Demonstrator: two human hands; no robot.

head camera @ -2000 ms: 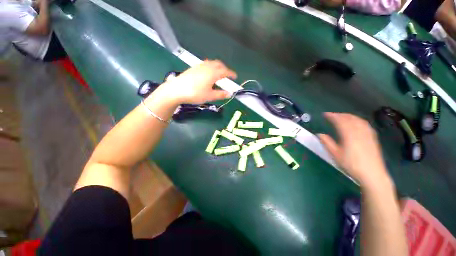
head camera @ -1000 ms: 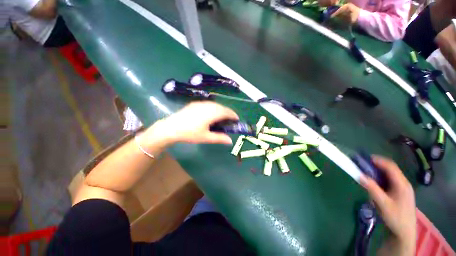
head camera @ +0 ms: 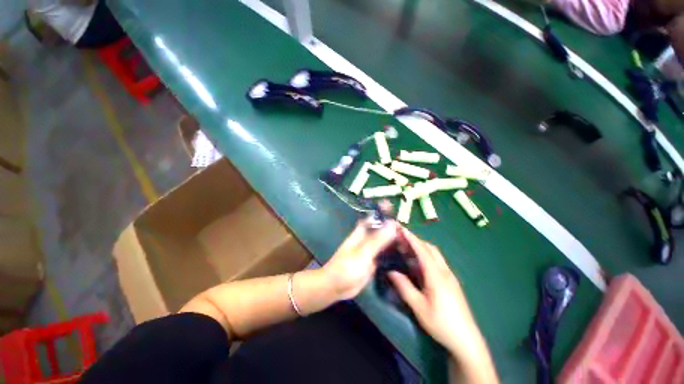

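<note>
My left hand [head camera: 358, 259] and my right hand [head camera: 431, 289] are together at the bench's near edge, both holding a dark housing [head camera: 391, 270]. The fingers cover most of it. A thin pale wire runs from my left fingertips to a small dark part [head camera: 343, 163] lying on the green surface. A loose pile of light-green battery cells [head camera: 426, 187] lies just beyond my hands. Two dark housings with round silver-white faces [head camera: 283, 95] lie at upper left, joined by a wire to dark curved covers [head camera: 450, 129] on the white strip.
A closed-looking dark unit [head camera: 553, 300] lies at right beside the pink-red tray [head camera: 626, 337]. An open cardboard carton [head camera: 217, 240] stands below the bench at left, with red stools [head camera: 56, 349] on the floor. More dark parts [head camera: 574, 126] and a person's pink sleeve [head camera: 596, 13] are across the line.
Both hands have come together at the near edge with the dark housing between them. A small wired part now lies left of the cells. The view has shifted, showing more carton and tray.
</note>
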